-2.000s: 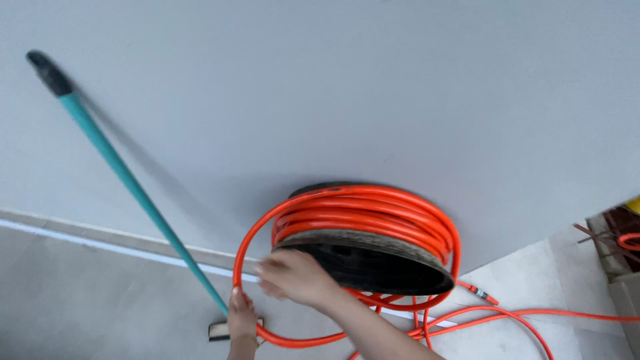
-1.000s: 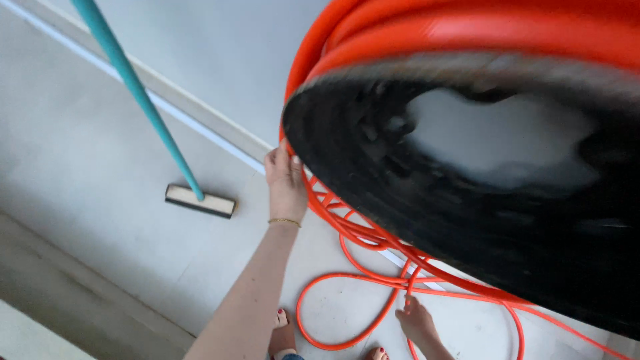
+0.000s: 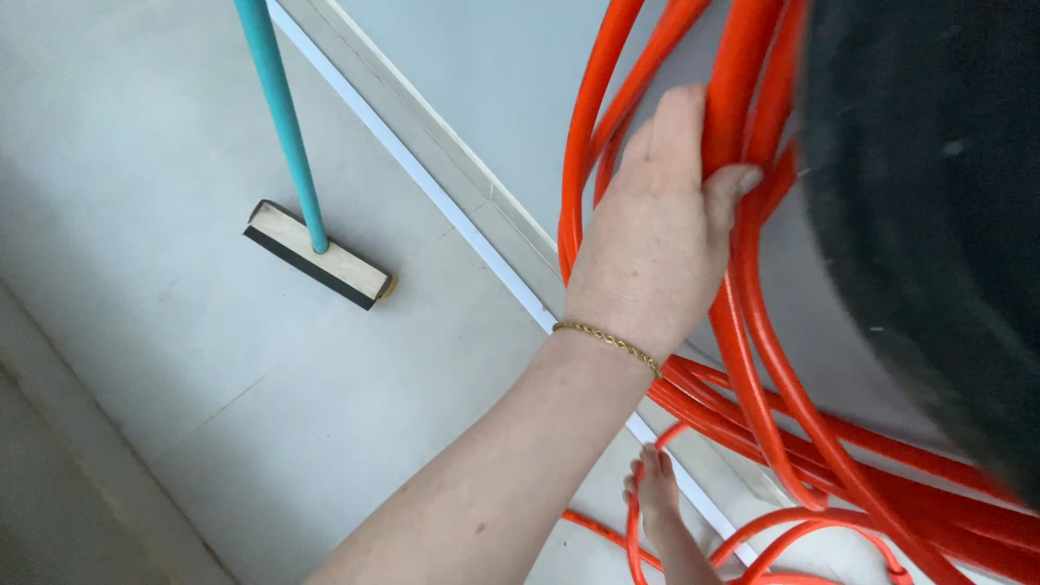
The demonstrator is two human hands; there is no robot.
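Observation:
My left hand (image 3: 650, 211), with a gold rope bracelet at the wrist, grips strands of the orange hose (image 3: 735, 89) that hang in loops beside a black round rim (image 3: 918, 203) at the right edge. Lower down, my right hand (image 3: 656, 487) has its fingers closed around a thinner-looking stretch of the same hose, near the floor. Several more hose loops run across the lower right. What holds the black round piece up is out of view.
A floor squeegee with a wooden head (image 3: 321, 252) and a teal handle (image 3: 280, 114) stands on the grey floor at the left. A white strip (image 3: 431, 187) runs along the floor by the grey wall (image 3: 487, 73). A ledge (image 3: 89, 455) borders the floor at lower left.
The view has moved much closer to the hose and the black rim. My left hand has shifted up onto the hanging strands. My right hand, at the coil two seconds ago, is now low near the floor.

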